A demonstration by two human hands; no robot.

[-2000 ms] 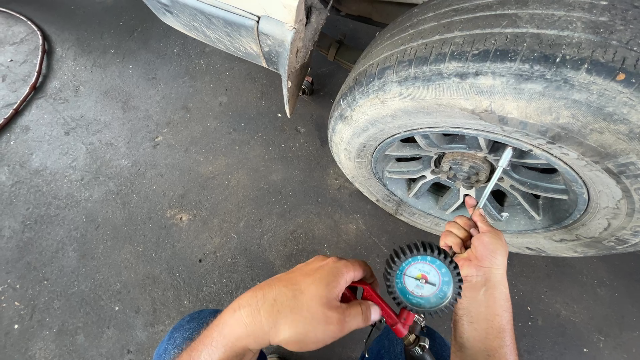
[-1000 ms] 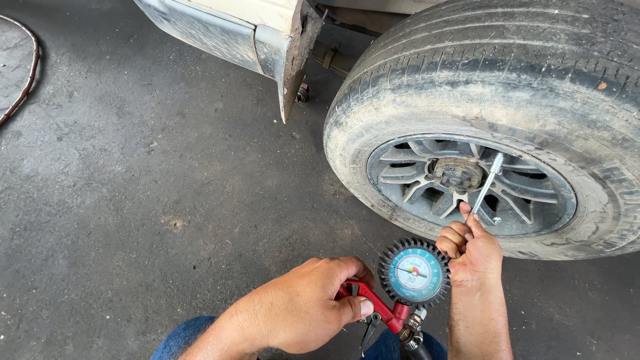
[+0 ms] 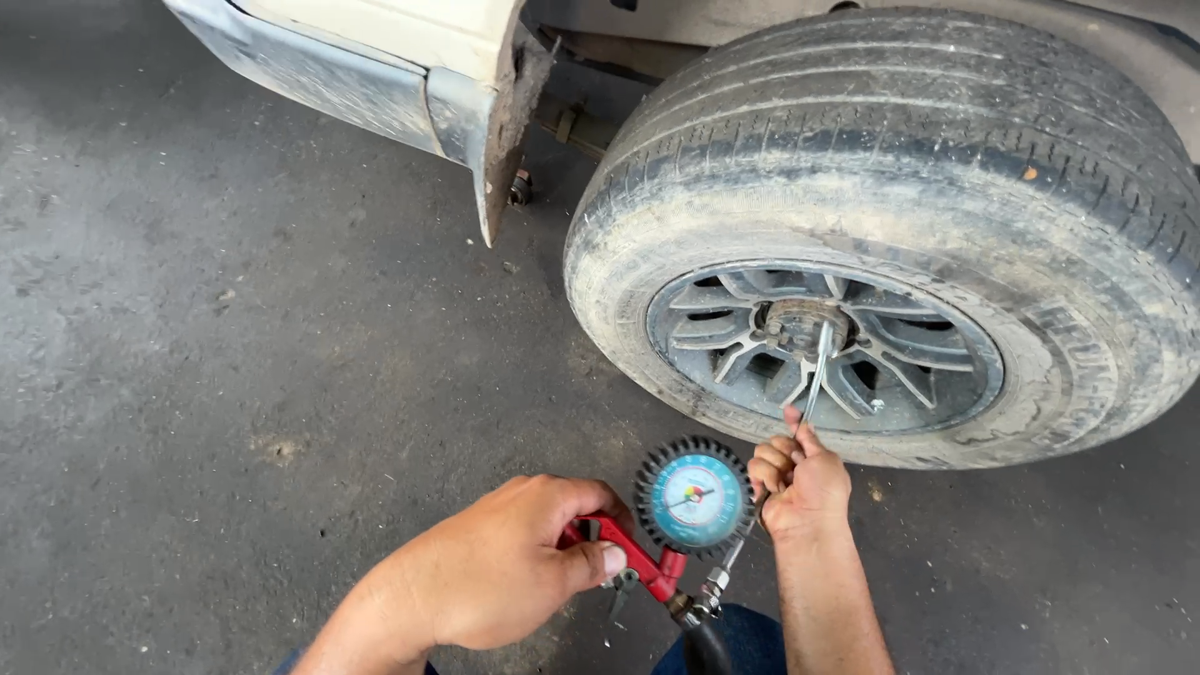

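Note:
My left hand [image 3: 506, 562] is closed around the red handle of a tire inflator gun [image 3: 637, 558]. Its round pressure gauge [image 3: 696, 497], blue-faced with a ribbed black rubber guard, faces up between my hands. A dark hose and metal fittings [image 3: 714, 591] hang below the gauge. In my right hand [image 3: 802, 478] is a thin metal air chuck wand [image 3: 818, 375], its tip over the hub of the spoked alloy wheel [image 3: 703, 328]. The dusty tire [image 3: 619, 244] surrounds this wheel. A small bright valve stem [image 3: 877, 405] shows near the rim's lower edge, apart from the wand.
A vehicle's pale body panel with a dirty grey lower edge [image 3: 337, 84] juts in at upper left, ending in a mud-caked edge [image 3: 506, 131] beside the tire. Dark, stained floor [image 3: 281, 328] lies below. My knees in blue jeans [image 3: 755, 637] are at the bottom edge.
The wand's tip has swung left from over the right-hand spokes to the hub. My left hand stays on the inflator handle. The view has shifted, and the red-brown hose at far left has left it.

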